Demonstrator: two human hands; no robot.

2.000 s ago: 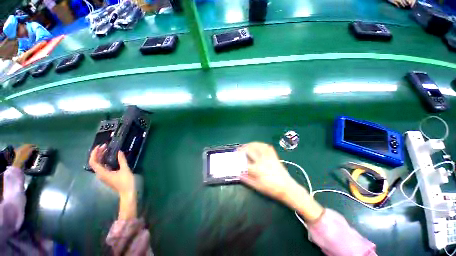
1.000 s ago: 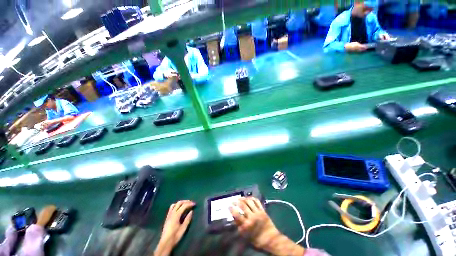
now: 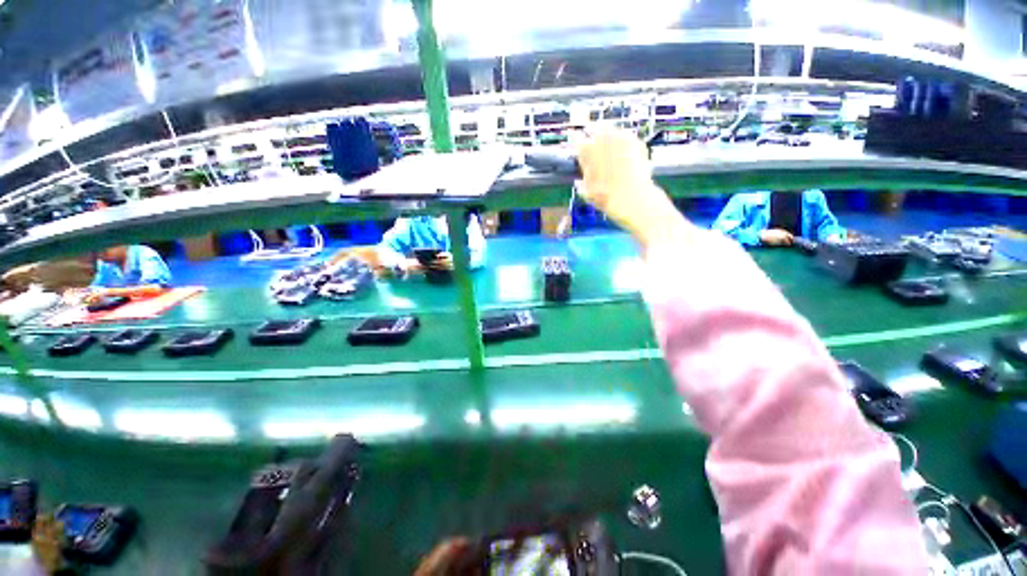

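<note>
My right hand (image 3: pixel 617 180) is stretched up to the raised shelf, its fingers at the end of a dark slim object (image 3: pixel 550 164); whether they grip it is unclear. A handheld unit (image 3: pixel 538 556) with a lit screen lies at the bottom edge, partly cut off. My left hand (image 3: pixel 448 558) shows only as a small dark blur at its left side; its fingers cannot be made out. A white cable (image 3: pixel 655 558) runs from the unit's right side. A small shiny metal piece (image 3: pixel 645 506) lies right of it.
Black units (image 3: pixel 295 501) lean together at left. A row of units (image 3: pixel 383 329) lies beyond the light-green line. A green post (image 3: pixel 464 281) stands ahead. White papers (image 3: pixel 434 174) lie on the shelf (image 3: pixel 743 169). Another person's hand (image 3: pixel 47 540) is at far left; people in blue sit opposite.
The view has tilted up. My right hand has left the lit unit and moved up to the shelf. My left hand has dropped mostly out of view at the bottom.
</note>
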